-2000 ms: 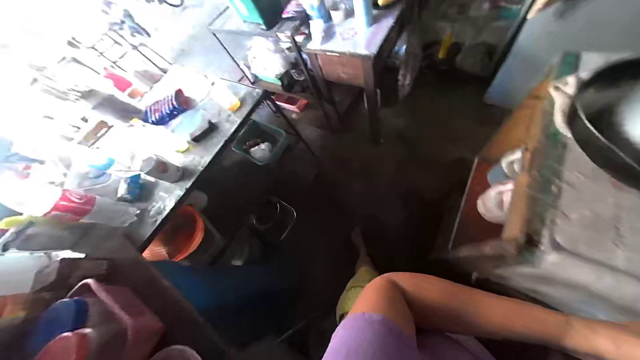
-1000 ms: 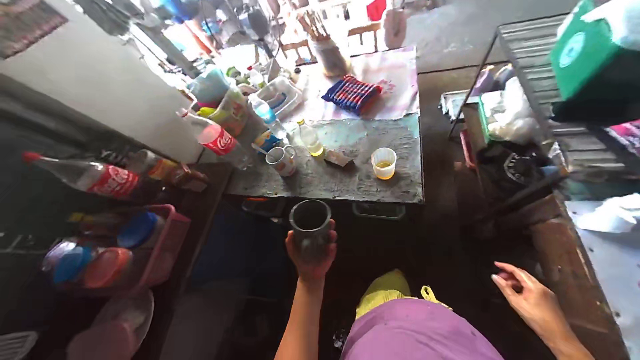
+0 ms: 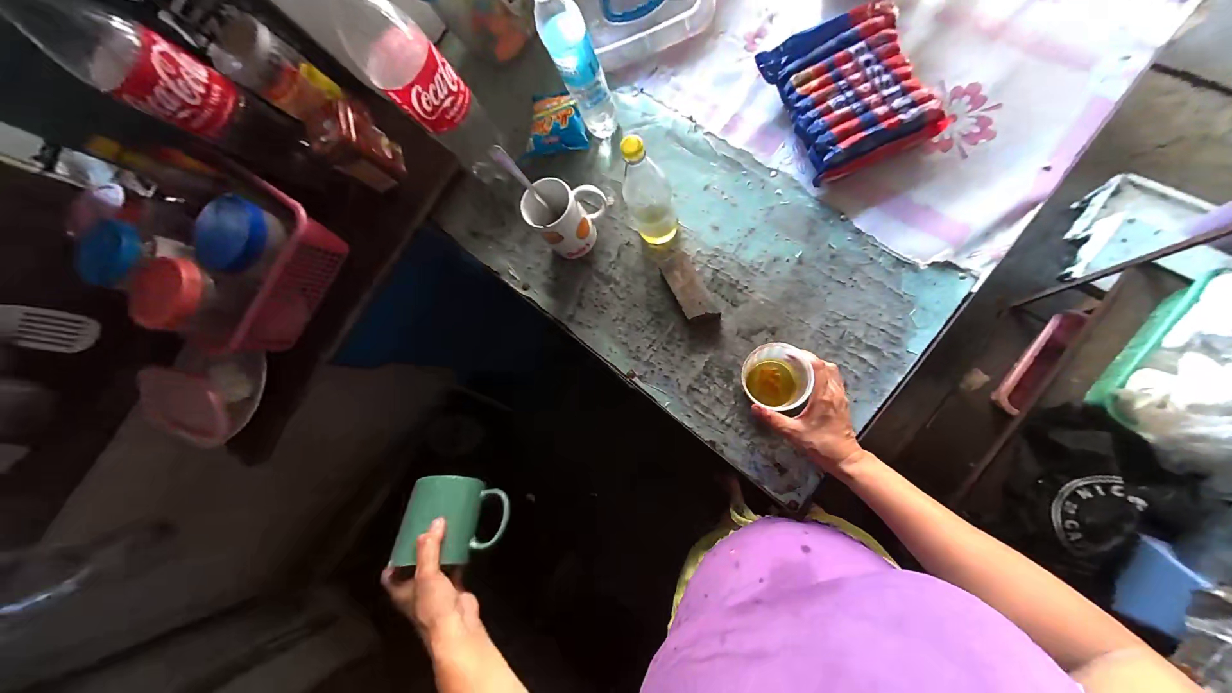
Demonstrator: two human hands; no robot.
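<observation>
My left hand (image 3: 433, 587) holds a green mug (image 3: 439, 521) by its body, off the table's front edge, with the handle to the right. My right hand (image 3: 818, 409) is closed around the side of a white plastic cup (image 3: 778, 377) with yellow-brown liquid in it, at the table's near right corner. To the cup's upper left lie a small brown block (image 3: 689, 286), a bottle with a yellow cap (image 3: 650, 191) holding a little yellow liquid, and a white patterned mug (image 3: 561, 219) with a spoon in it.
The worn table (image 3: 808, 260) carries a blue and red multipack (image 3: 852, 91), a clear water bottle (image 3: 577, 67) and a Coca-Cola bottle (image 3: 428, 82). At left are a pink basket (image 3: 294, 274) with lidded jars and another Coca-Cola bottle (image 3: 178, 82). A green crate (image 3: 1145, 346) with plastic bags is at right.
My right hand, empty and away from the table one second ago, is now on the white cup. The left hand still holds the mug, now tilted sideways in view. The view has moved closer to the table.
</observation>
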